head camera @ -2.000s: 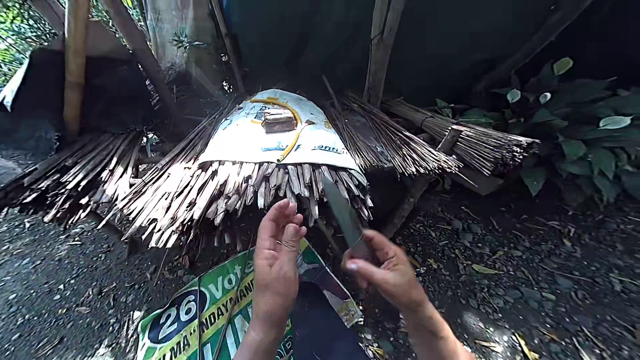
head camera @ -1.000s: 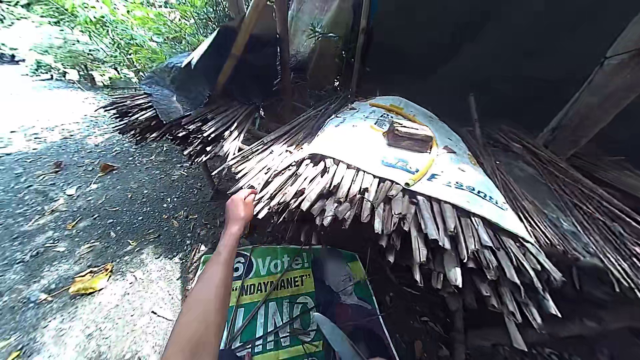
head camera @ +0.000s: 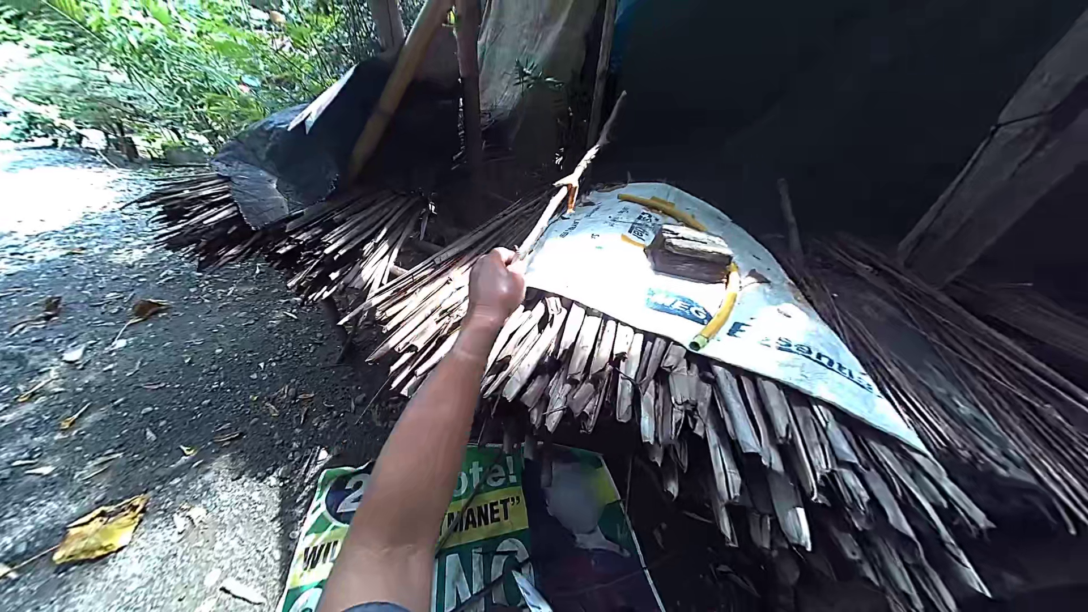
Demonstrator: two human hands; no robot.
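Note:
My left hand point(head camera: 497, 285) grips a long dry stalk point(head camera: 548, 217), which rises up and to the right over the left edge of a white printed sack point(head camera: 586, 263). Under the sack lies a large stack of split dry sticks point(head camera: 629, 365), their cut ends facing me. A wooden block point(head camera: 690, 253) and a curved piece of yellow hose point(head camera: 722, 310) rest on the sack. At the bottom edge shows part of a blade point(head camera: 531, 591), over the green poster. My right hand is outside the view.
A green printed poster point(head camera: 476, 535) lies on the ground below the stack. More bundled sticks point(head camera: 340, 238) stand at the left, partly under dark sheeting point(head camera: 289, 161). A bamboo pole point(head camera: 395, 85) and a timber post point(head camera: 1011, 153) rise behind. A yellow leaf point(head camera: 102, 531) lies on the gravel.
The view has swung left. My left hand, earlier at the left side of the stack, now holds up a stalk near the sack. My right hand, holding a knife two seconds ago, has left the view.

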